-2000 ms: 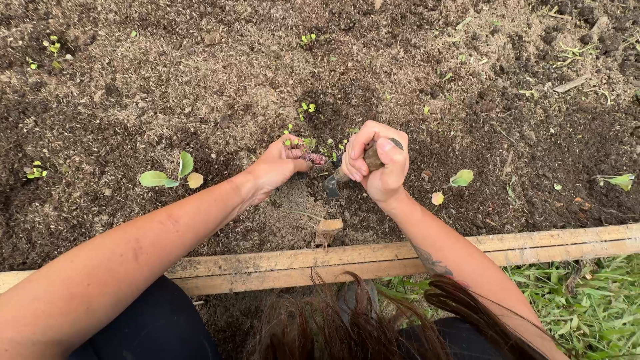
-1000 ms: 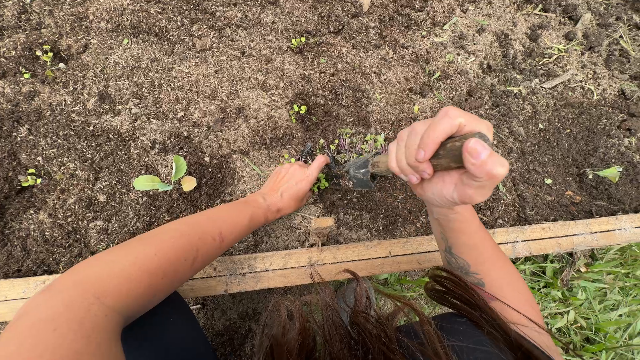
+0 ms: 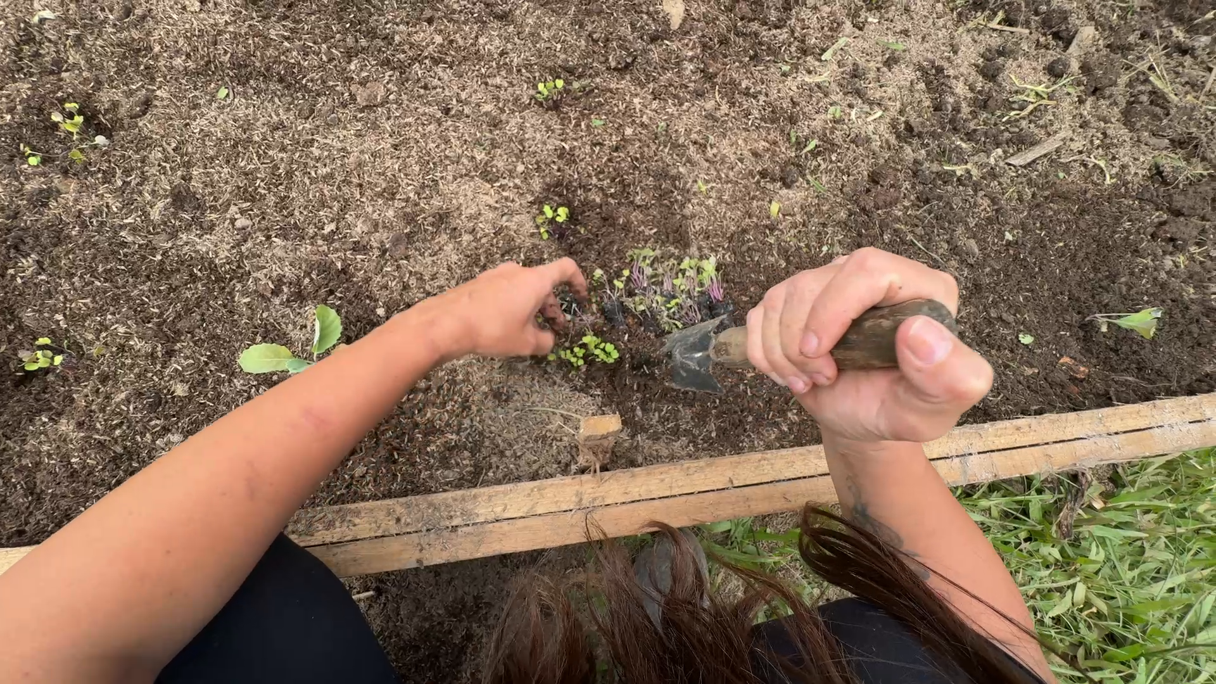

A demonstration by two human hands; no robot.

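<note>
My right hand [image 3: 860,347] grips the wooden handle of a hand trowel [image 3: 698,356], whose dark metal blade rests at the soil just right of a clump of seedlings [image 3: 665,285] with purple stems. To the left of that clump, my left hand [image 3: 513,309] reaches down at the soil, fingers curled and apart; its fingertips are partly hidden, and whether they touch anything is unclear. Small green seedlings [image 3: 589,351] stand by its fingertips. Another little sprout [image 3: 551,218] grows just above the hand.
A wooden board edging [image 3: 570,513] runs along the near side of the bed, with a small wooden stake [image 3: 598,437] beside it. A larger leafy seedling [image 3: 285,351] grows left of my left forearm. Grass [image 3: 1121,551] lies beyond the board at lower right.
Two seconds ago both hands were close together at the seedlings. My right hand has since moved right with the trowel. My left hand has drawn left from the purple-stemmed clump since one second ago.
</note>
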